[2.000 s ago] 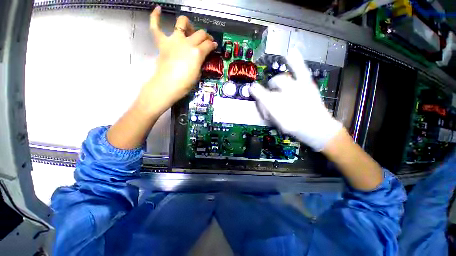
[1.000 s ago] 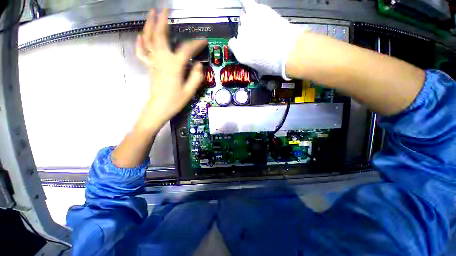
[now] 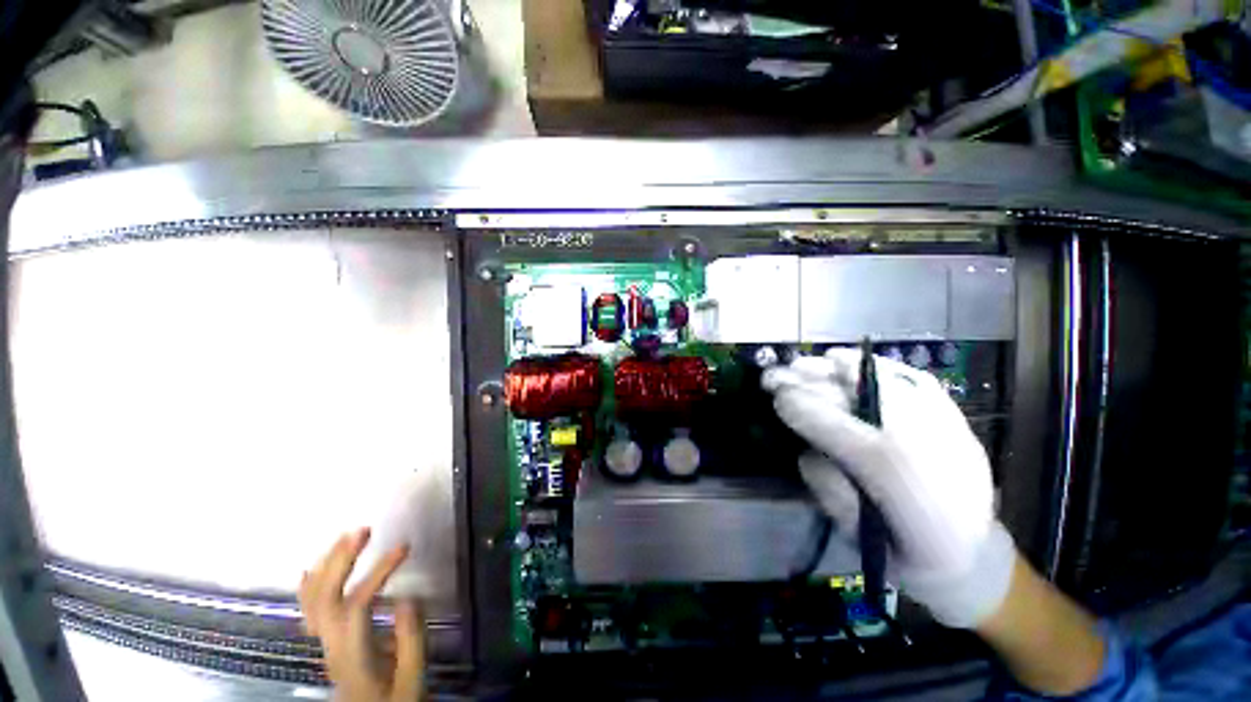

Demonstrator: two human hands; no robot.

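The green circuit board (image 3: 538, 555) lies in its flat black carrier (image 3: 483, 453). Two copper-red coils (image 3: 661, 384) sit side by side on it, with two round capacitors (image 3: 681, 457) below them. A silver heatsink (image 3: 686, 535) crosses the board; a wider one (image 3: 874, 298) is near the far edge. My right hand (image 3: 912, 473), in a white glove, is over the board's right part and holds a thin dark pen-like tool (image 3: 871, 466). Its fingertips are near the small capacitors. My left hand (image 3: 364, 617), bare, is low left of the carrier, fingers apart, partly cut off by the bottom edge.
Chain conveyor rails (image 3: 247, 224) run along the far and near sides. A bright pale surface (image 3: 233, 412) lies left of the carrier. Beyond the far rail are a fan (image 3: 364, 52), a black bin (image 3: 755, 69) and, at the far right, cables and another green board.
My left hand has moved from the board's far left corner down toward the near rail. My gloved hand has come back from the far edge to the board's right part. The view now reaches farther ahead.
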